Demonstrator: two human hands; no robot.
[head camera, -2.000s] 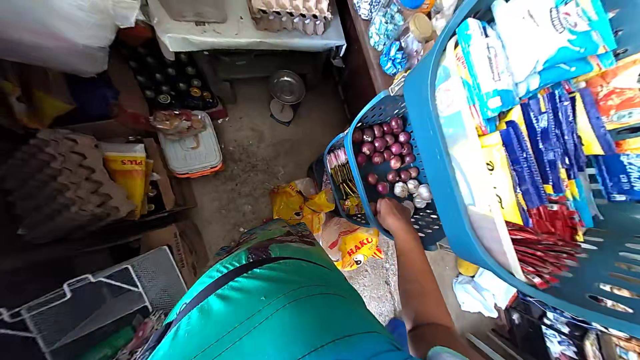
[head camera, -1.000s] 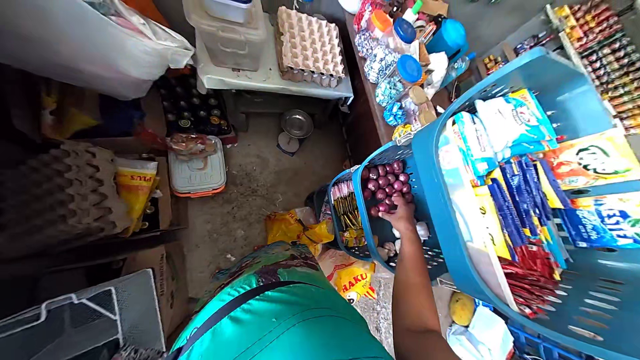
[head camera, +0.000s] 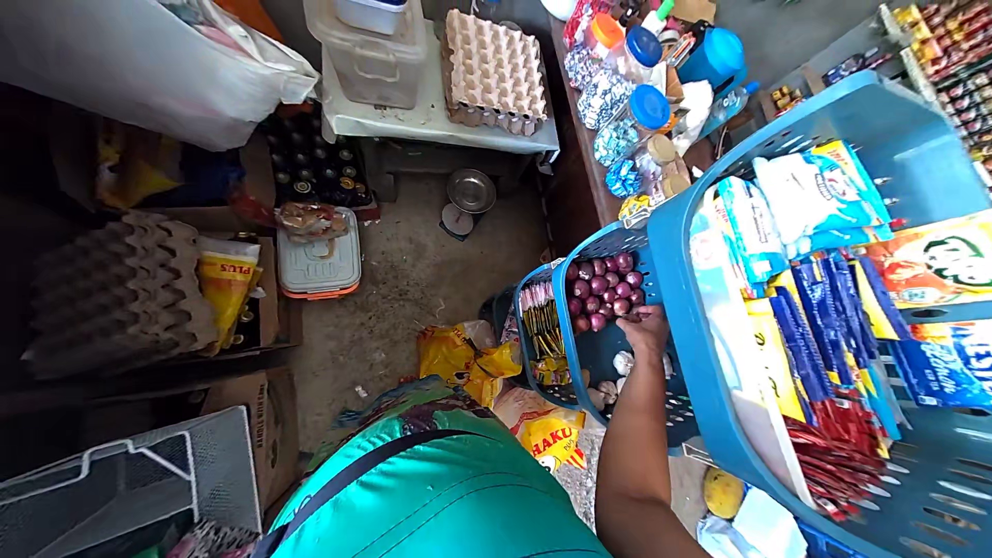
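Observation:
My right hand (head camera: 645, 328) reaches into a blue plastic basket (head camera: 570, 341), its fingertips at the lower edge of a pile of red onions (head camera: 601, 287). Whether an onion is gripped cannot be told. Garlic bulbs (head camera: 622, 362) lie under and beside my wrist in the same basket, partly hidden by the forearm. Left of it, a smaller blue basket (head camera: 525, 329) holds rows of sachets. A larger blue basket (head camera: 697, 349) at the right holds colourful packets and sachets. My left hand is not in view.
A kitchen scale (head camera: 457, 220) with a metal pan stands on the floor. Egg trays (head camera: 496, 70) rest on a covered table (head camera: 434, 128). Yellow plastic bags (head camera: 465, 360) lie near my body. At left are a lidded container (head camera: 319, 260), stacked egg trays (head camera: 116, 294) and a wire-mesh basket (head camera: 221, 465).
My right hand was over the garlic two seconds ago, then moved up onto the onions. Now it is at the pile's lower edge, with more onions showing than one second ago.

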